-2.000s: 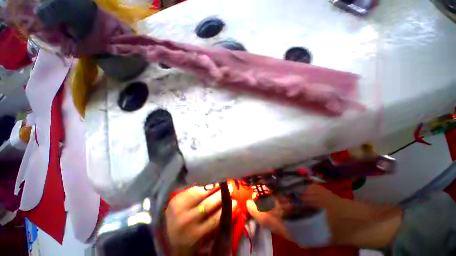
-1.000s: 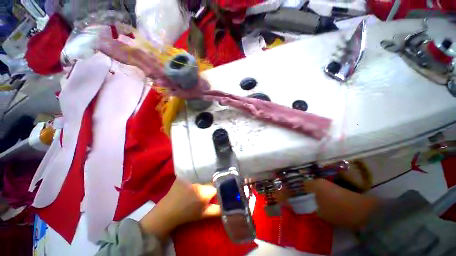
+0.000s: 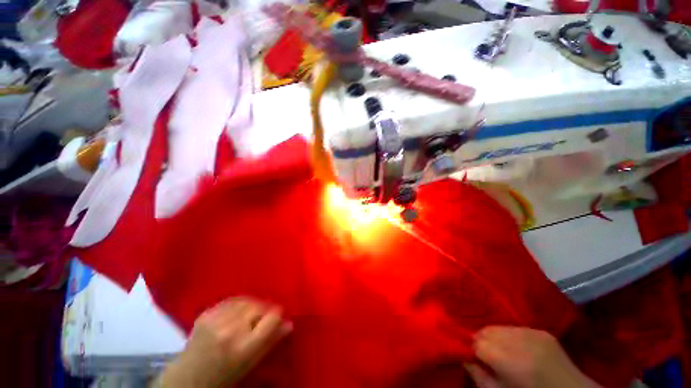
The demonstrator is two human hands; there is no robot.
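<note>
A wide red fabric panel point(image 3: 303, 280) lies spread in front of and under the head of the white sewing machine point(image 3: 530, 114). It glows orange-yellow under the lamp at the stitching point. A thin pale seam line runs down its right part. My left hand point(image 3: 231, 337) grips the panel's near left part. It is slightly blurred. My right hand point(image 3: 526, 356) grips the panel at the lower right, with a fold running from the fingers. The presser foot and needle are lost in the glare.
Stacked pale pieces point(image 3: 201, 114) with red layers lie at the left. A pink rag strip point(image 3: 424, 79) and yellow threads point(image 3: 320, 114) hang on the machine head. A thread cone point(image 3: 79, 158) is at far left. The table's grey front edge point(image 3: 629, 273) shows at right.
Both hands have come from beside the needle area toward me and apart. The red panel is now spread wide between them. The view has shifted, showing the machine's front face.
</note>
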